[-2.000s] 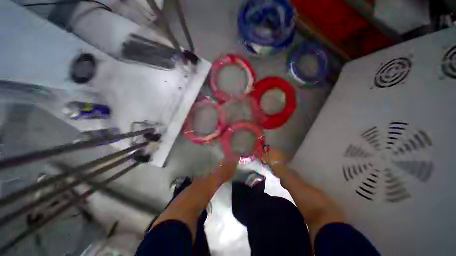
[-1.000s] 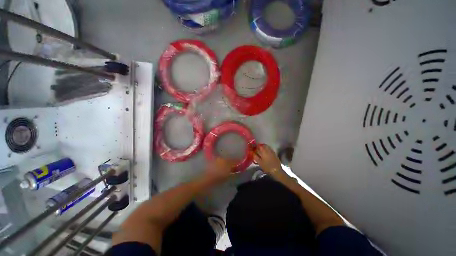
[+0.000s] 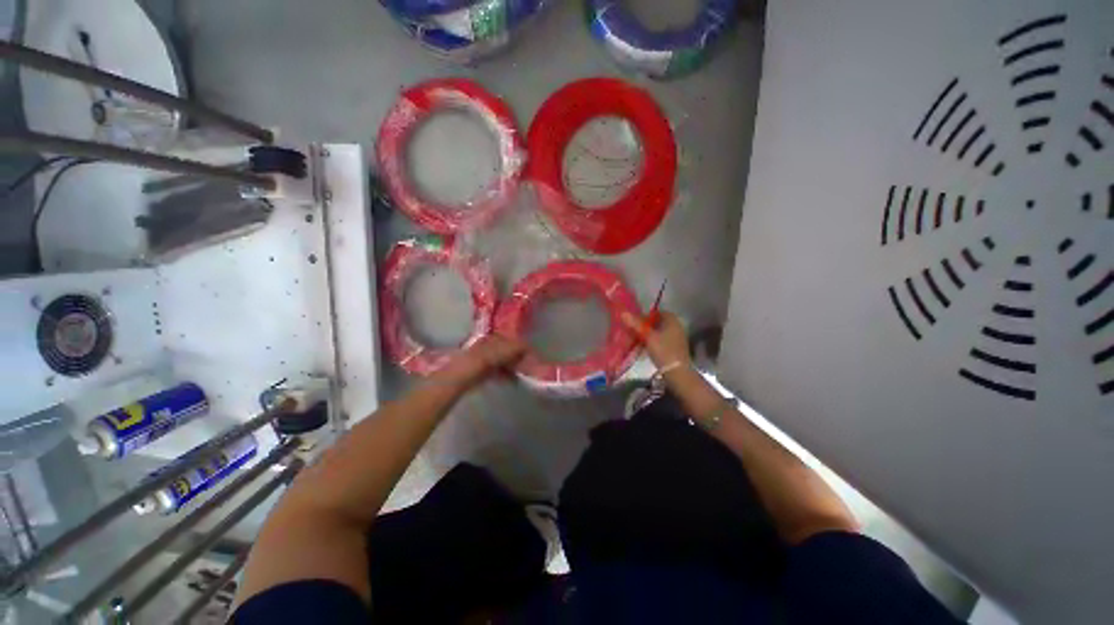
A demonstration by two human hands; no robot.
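Observation:
A wrapped red wire coil (image 3: 572, 370) lies nearest me on the floor, with a small blue patch at its lower edge. My left hand (image 3: 498, 354) grips its left side. My right hand (image 3: 661, 342) is at its right side and holds a small orange-red tool (image 3: 645, 325) with a thin dark tip, perhaps scissors or snips. Two more wrapped red coils lie to the left, an upper one (image 3: 398, 149) and a lower one (image 3: 393, 310). A brighter red coil (image 3: 654, 153) lies at the upper right with loose wrap.
Blue wire coils (image 3: 458, 27) lie at the top, another blue coil (image 3: 648, 51) beside them. A white machine base (image 3: 348, 281) with metal rods, a fan and two spray cans (image 3: 147, 419) is at left. A large vented grey cabinet (image 3: 843, 147) stands at right.
The near coil has shifted slightly up and right in view, and its blue patch now shows. My left hand has moved from its lower edge to its left side. The orange-red tool now shows clearly.

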